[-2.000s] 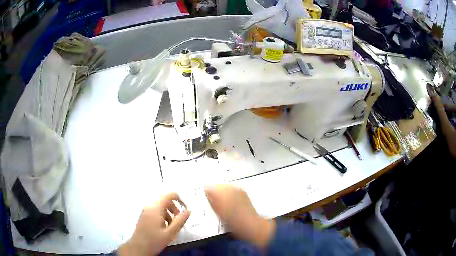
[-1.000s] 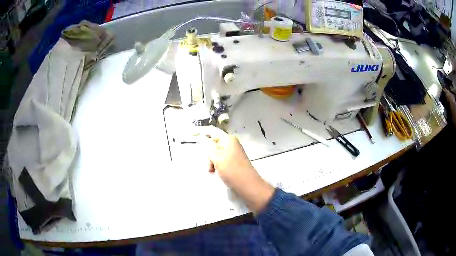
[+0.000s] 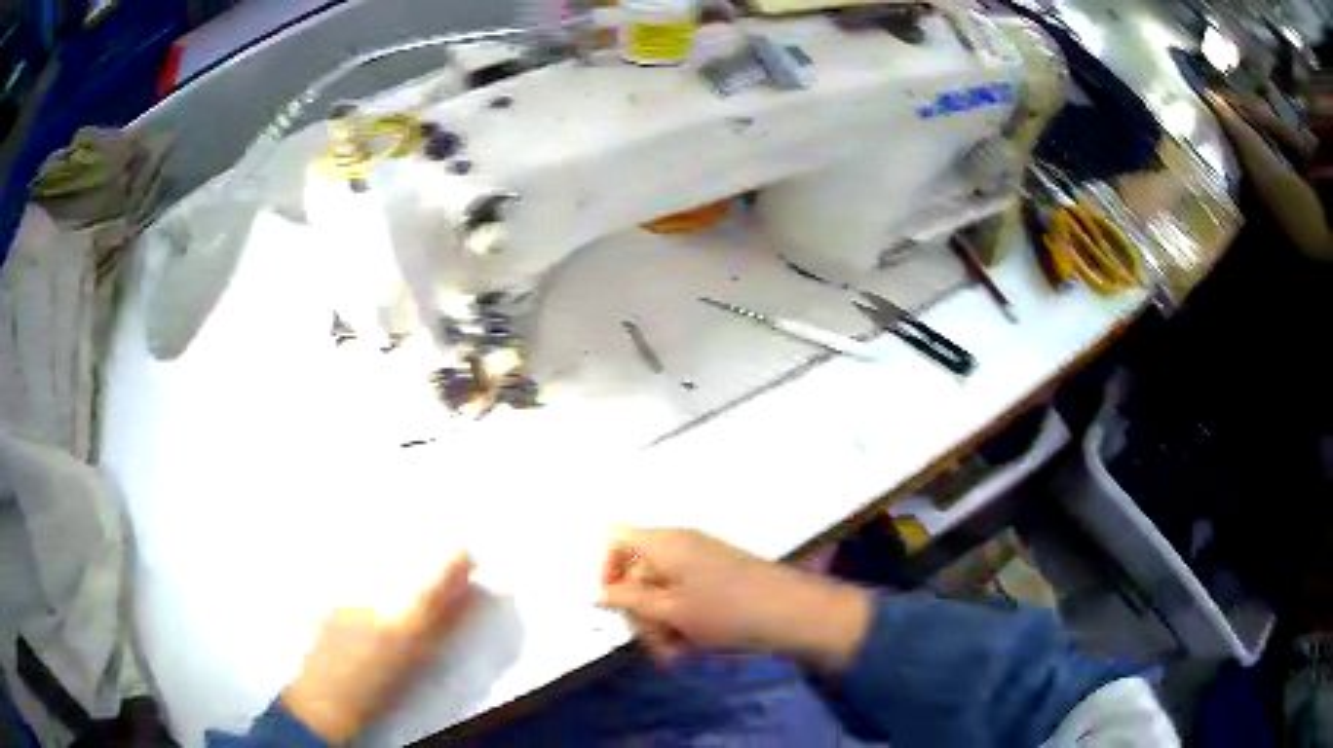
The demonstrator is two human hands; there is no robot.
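Observation:
The white sewing machine (image 3: 658,161) with blurred blue lettering stands across the table. Its needle and presser foot area (image 3: 483,383) is at the left end of the head, blurred and glary. My left hand (image 3: 373,643) is low over the table's front part, blurred, and whether it holds anything cannot be told. My right hand (image 3: 695,592) is at the table's front edge, with its fingers curled and fingertips together. No thing can be made out in its fingertips. The hands are apart, both in front of the machine.
Black snips (image 3: 921,333) and a white-handled pointed tool (image 3: 790,327) lie on the machine bed. Yellow-handled scissors (image 3: 1092,246) lie at the right. Pale cloth (image 3: 51,439) is piled at the left edge. Another person's arm (image 3: 1272,176) shows at upper right.
My right hand has come back from the needle area to the table's front edge. My left hand has come into view at lower left. The view has shifted, so the machine sits higher and further left.

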